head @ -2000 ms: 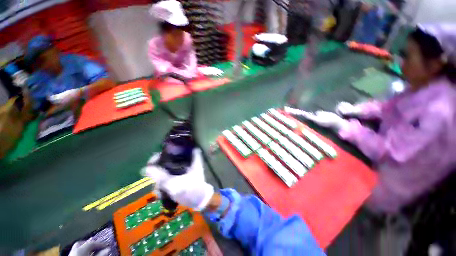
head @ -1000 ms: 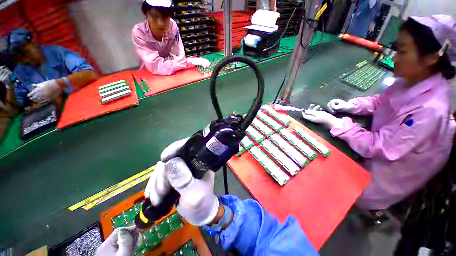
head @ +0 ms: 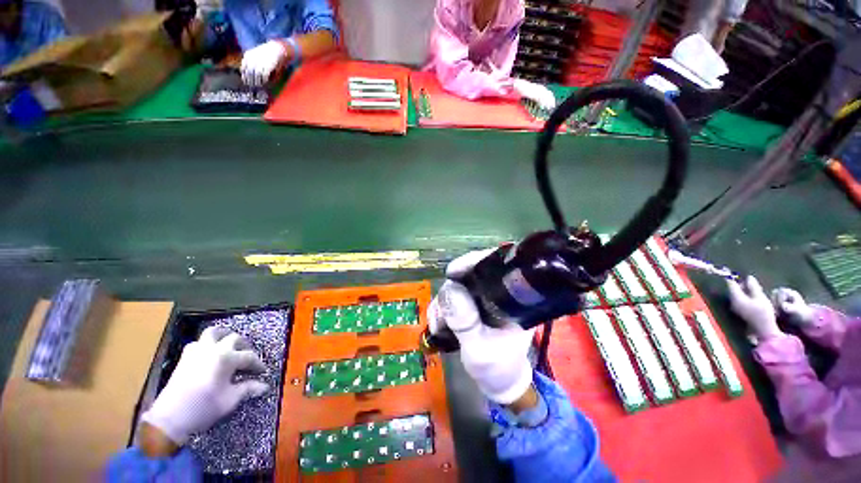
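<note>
My right hand (head: 491, 340), in a white glove, holds the black electric screwdriver (head: 538, 283) tilted, its tip end by the right edge of the orange fixture (head: 363, 394). A thick black cable loops up from its back. The fixture holds three green circuit boards (head: 366, 374) in rows. My left hand (head: 210, 379), gloved in white, rests over the black screw tray (head: 247, 436) full of silvery screws; its fingers are curled, and whether they pinch a screw cannot be seen.
Silvery ridged strips (head: 62, 330) lie on cardboard (head: 121, 377) at the left. Yellow strips (head: 335, 261) lie beyond the fixture. White-topped green boards (head: 651, 351) lie on a red mat (head: 604, 415) at right. A person's gloved hands (head: 755, 307) are beside it. More people work across the bench.
The view has swung left. My left hand has left the screwdriver's tip and is now over the screw tray. The screwdriver has moved off the boards to the fixture's right edge.
</note>
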